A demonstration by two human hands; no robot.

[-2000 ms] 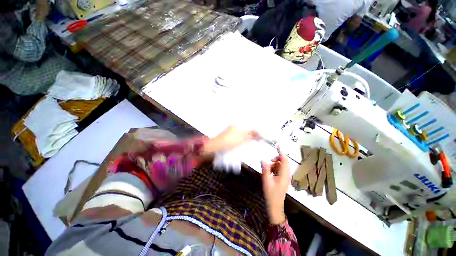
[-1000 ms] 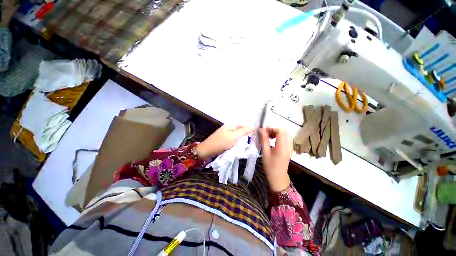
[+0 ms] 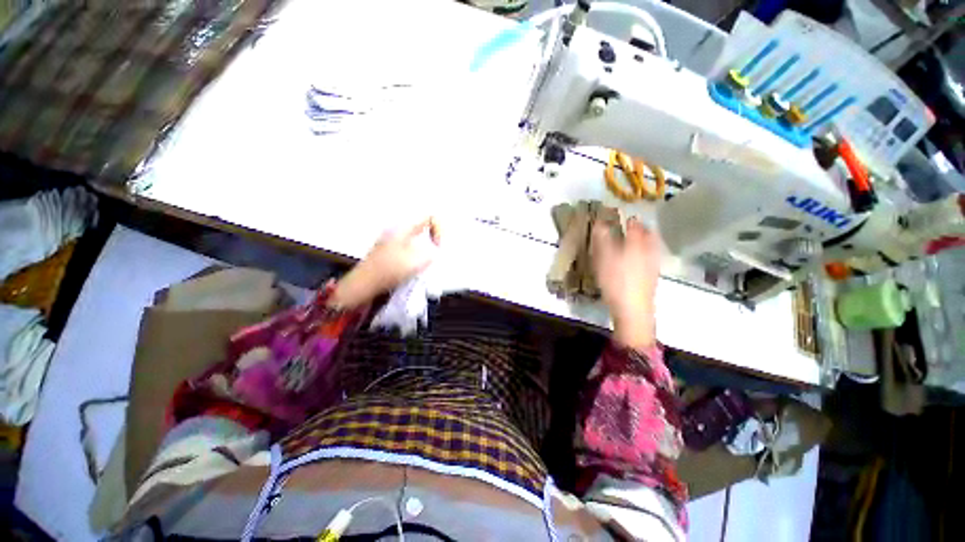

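Observation:
My left hand point(image 3: 394, 262) is closed around a bunch of small white pieces point(image 3: 402, 307) that hang down at the table's front edge over my lap. My right hand point(image 3: 629, 270) is blurred and lies over the right side of the small brown strips point(image 3: 571, 252) on the table in front of the machine. Whether its fingers grip a strip cannot be told. The white sewing machine point(image 3: 677, 148) stands behind the strips.
Orange-handled snips point(image 3: 635, 177) lie on the machine bed. Thin grey-edged pieces point(image 3: 337, 109) lie on the white table left of the machine. Large brown panels point(image 3: 190, 344) lie on the left board. A green thread cone point(image 3: 872, 305) is at the right. Plaid cloth point(image 3: 106, 85) is at the back left.
My right hand has left the white pieces and moved right onto the brown strips. My left hand still holds the white bunch. The dark, narrow thing near my right fingers is no longer seen. The view has shifted right.

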